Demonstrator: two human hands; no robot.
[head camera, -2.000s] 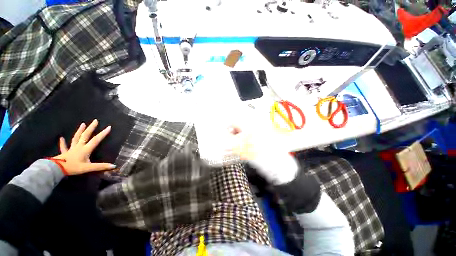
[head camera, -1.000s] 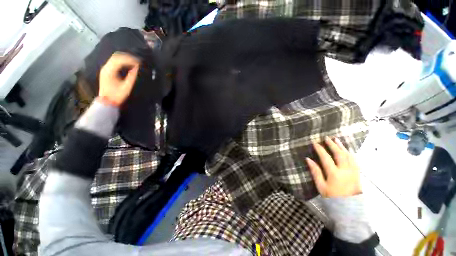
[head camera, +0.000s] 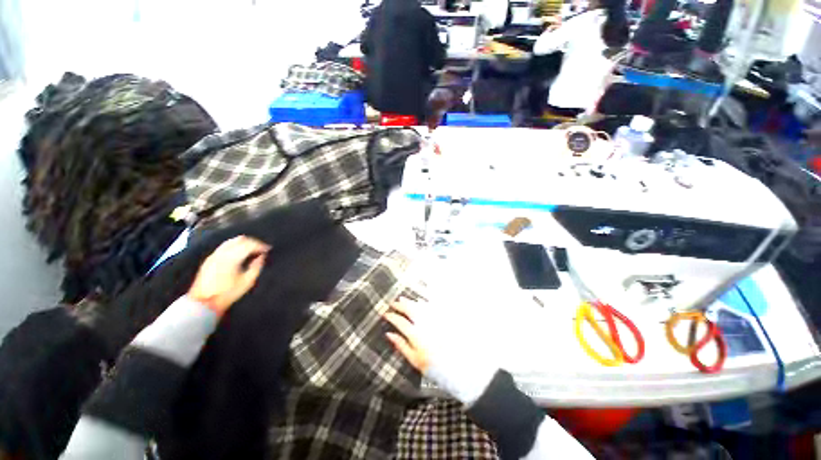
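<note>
My left hand (head camera: 230, 272) is curled, thumb and fingers closed on the black fabric piece (head camera: 297, 243), which hangs from the machine's left side toward the lap. My right hand (head camera: 412, 334) lies open, fingers spread, on the edge of the plaid fabric piece (head camera: 347, 337). The plaid adjoins the black fabric and reaches toward the presser foot and needle area (head camera: 430, 232). Its lower part hangs over the front edge. The exact grip under my left fingers is hidden.
The sewing machine (head camera: 711, 229) stands at the right. A smartphone-like black rectangle (head camera: 533, 265), a brown tag (head camera: 518, 225) and scissors (head camera: 610, 332) lie on its bed. More plaid (head camera: 297, 171) is draped behind. A dark fabric pile (head camera: 117, 171) is far left. Two people are behind.
The view has swung back up and right. My left hand has come in from the far left onto the black fabric. My right hand stays on the plaid.
</note>
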